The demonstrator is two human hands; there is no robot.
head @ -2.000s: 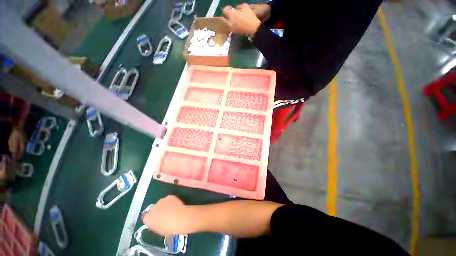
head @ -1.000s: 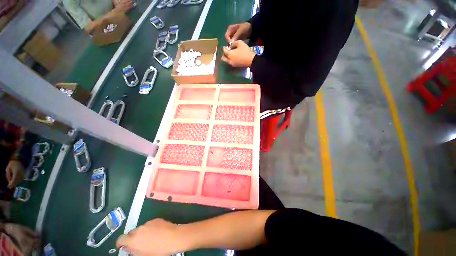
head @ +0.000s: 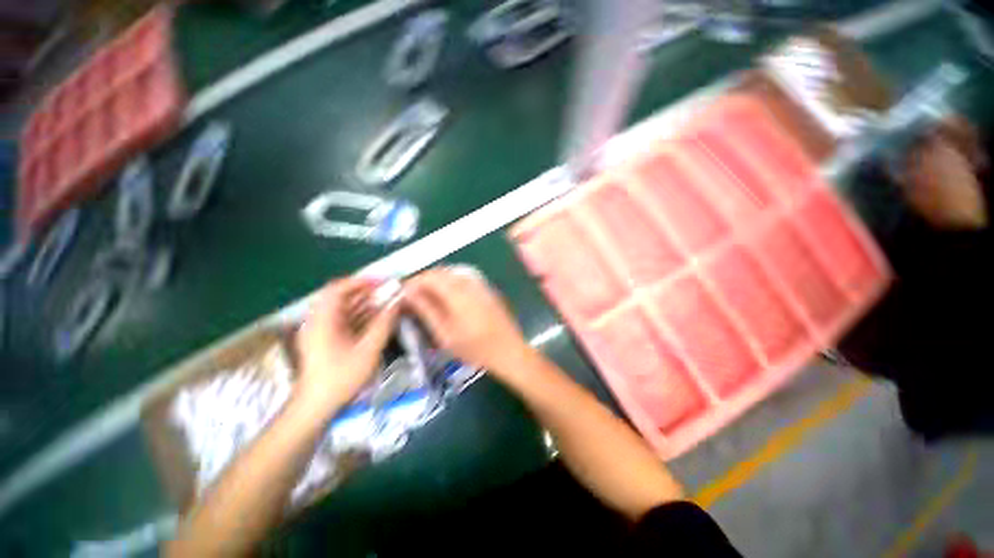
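Observation:
My left hand [head: 340,340] and my right hand [head: 467,316] are close together over the bench's metal edge strip. A small white fitting [head: 386,291] is pinched at the left fingertips, with the right fingertips against or close to it. Blur hides the exact grip. Several loop units with blue-and-white ends [head: 401,412] lie in a row just below the hands, partly covered by them. A carton of white fittings [head: 231,412] stands at the left, partly behind my left forearm.
The salmon-pink compartment tray [head: 698,262] lies right of my hands. More loop units [head: 360,218] are scattered on the green surface [head: 273,267] beyond the strip. A slanting post [head: 606,87] meets the strip. Another pink tray [head: 100,120] is at upper left. A neighbour's hand [head: 946,180] is at right.
The view has swung, so the tray appears further right and tilted. My left hand and the near carton are now visible. My right hand has come back from the strip to beside my left.

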